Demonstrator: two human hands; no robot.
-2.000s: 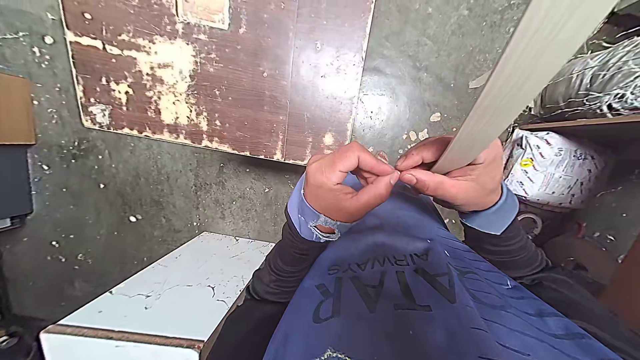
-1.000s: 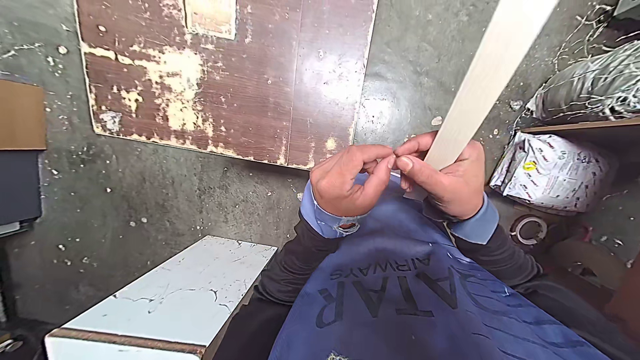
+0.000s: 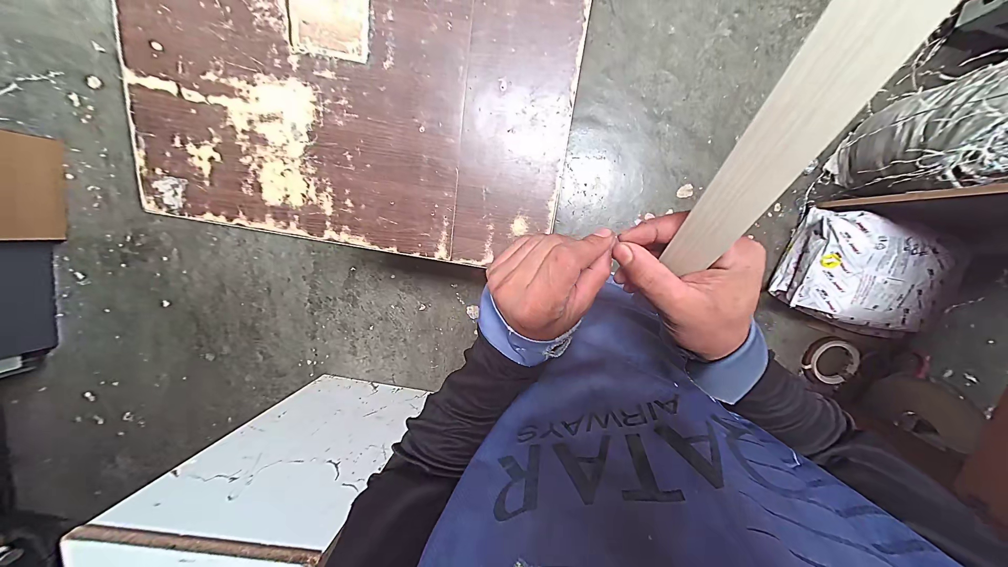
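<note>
A long, pale flat strip (image 3: 803,134), its material unclear, slants from the upper right down into my right hand (image 3: 705,295), resting between thumb and palm. The thumb and forefinger of that hand are pinched together at its left. My left hand (image 3: 551,279) meets them fingertip to fingertip, its own thumb and forefinger closed. Whatever lies between the fingertips is too small or hidden to make out. Both hands are above the blue printed cloth (image 3: 598,457) over my lap.
A worn brown wooden board (image 3: 394,142) lies ahead on the concrete floor (image 3: 236,315). A white-topped box (image 3: 268,465) stands at lower left. On the right are a wrapped white package (image 3: 874,272), a roll of tape (image 3: 833,361) and a bundle of grey strands (image 3: 937,126). A cardboard box (image 3: 31,185) is far left.
The upper end of the pale strip has swung to the right since one second ago. Both hands stay fingertip to fingertip.
</note>
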